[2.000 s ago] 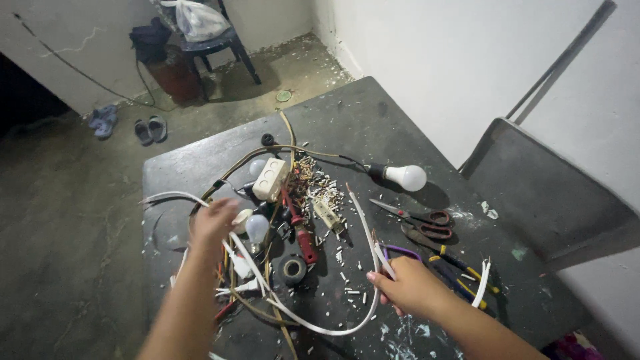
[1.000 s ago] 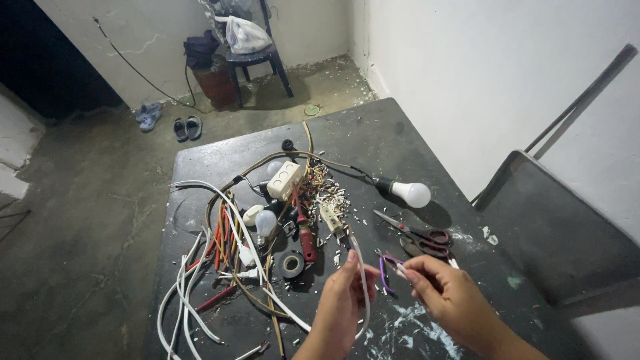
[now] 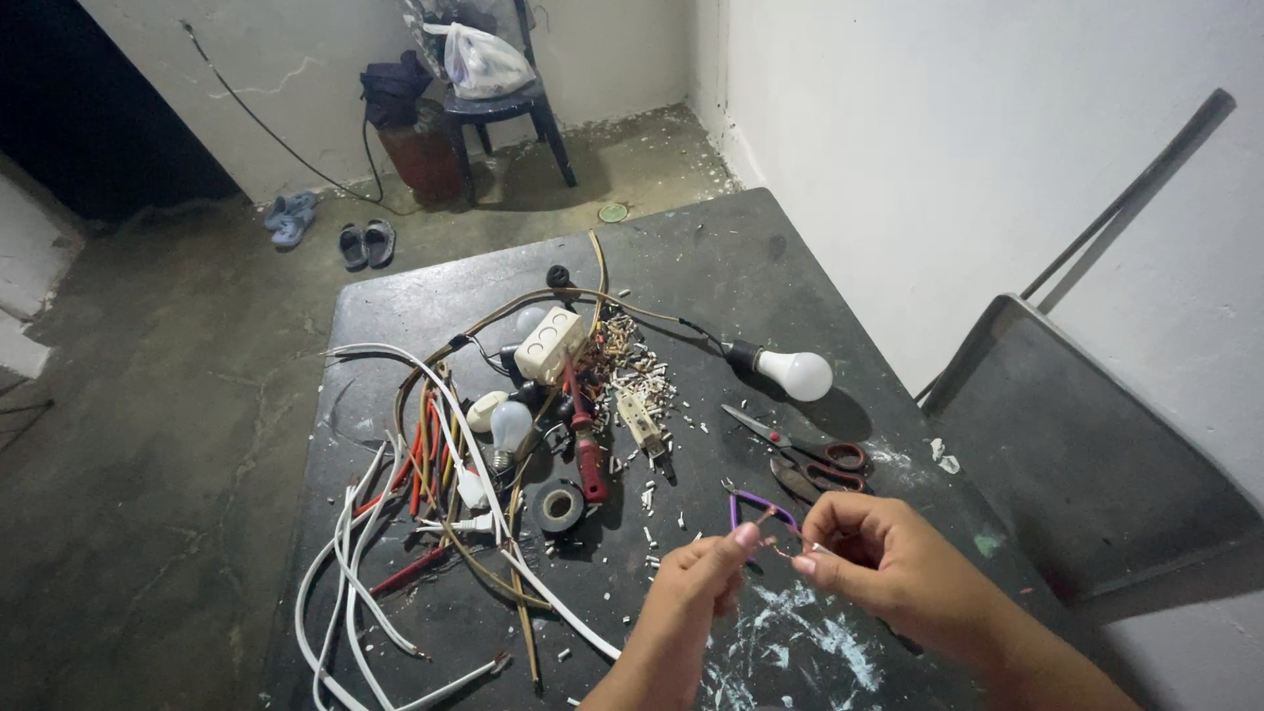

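Note:
My left hand (image 3: 696, 583) pinches a wire end with bare copper between thumb and finger, near the table's front. Close on its right, my right hand (image 3: 859, 553) pinches another bare wire end (image 3: 783, 553) with a bit of white insulation. Partly behind the hands lie purple-handled pliers (image 3: 736, 509). A white cable (image 3: 558, 592) runs toward my left forearm; whether it is the held one is hidden. Scissors (image 3: 800, 446) with dark red handles lie beyond my right hand. A light bulb in a black socket (image 3: 795, 375) rests further back.
The dark table (image 3: 711, 257) also bears white cables (image 3: 346, 563), black tape (image 3: 559, 508), a red screwdriver (image 3: 590, 464), a cream electrical box (image 3: 549, 344), a loose bulb (image 3: 511, 427) and insulation scraps (image 3: 647, 375). A grey panel (image 3: 1076, 454) leans at the right wall; a chair (image 3: 504, 104) stands behind.
My left hand has moved from the cables at the left to beside my right hand. Both hands now hold wire ends close together. The white cable has come down from its raised loop.

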